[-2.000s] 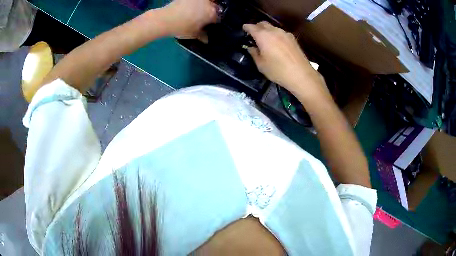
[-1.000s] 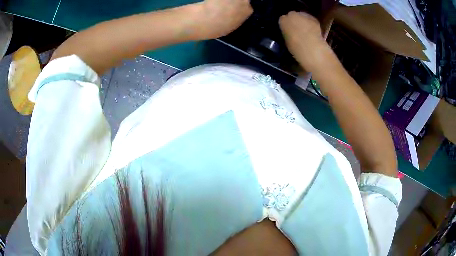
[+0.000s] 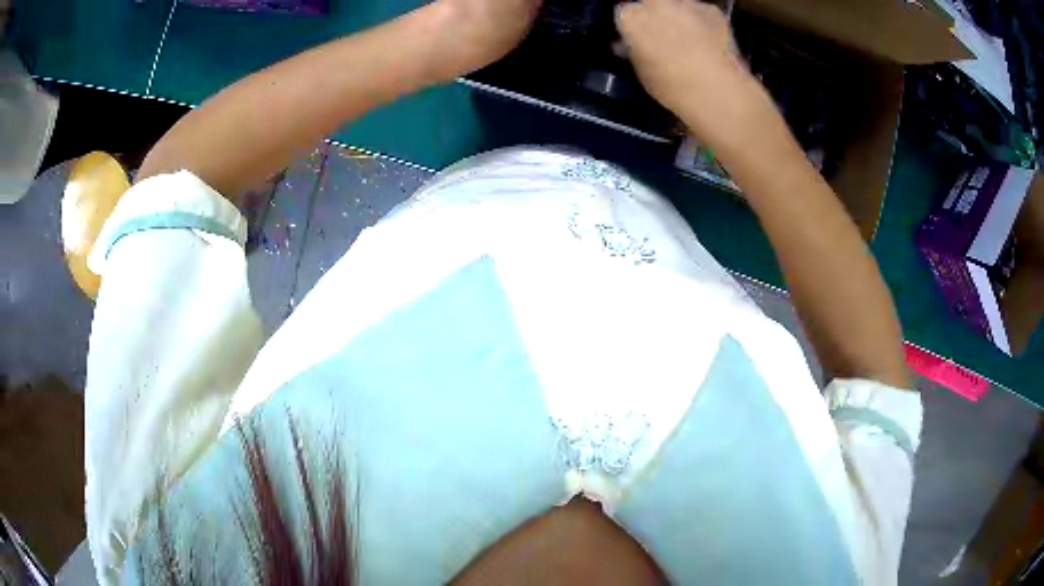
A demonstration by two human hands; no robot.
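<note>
A row of dark, glossy black devices [image 3: 607,82] lies at the top centre of the view, close to the bench's near edge. My left hand [image 3: 487,29] is at the top edge, partly cut off, at the left end of the dark things. My right hand [image 3: 678,48] is bent over their right part, fingers curled down at the top edge. The fingertips of both hands are hidden, so I cannot tell what they hold. An open brown carton [image 3: 876,143] with dark contents stands right of my right hand, its flap raised.
A purple-and-white box [image 3: 967,235] stands at the right on the green bench [image 3: 401,128]. A pink-red strip [image 3: 948,372] is at the bench edge. Dark accessories and a white sheet [image 3: 987,57] lie upper right. A wooden stool [image 3: 92,218] stands at left.
Since the oldest frame, the bench things have moved up in the view. Both hands remain over the dark devices, my left hand now nearer the top edge. The purple-and-white box shows higher.
</note>
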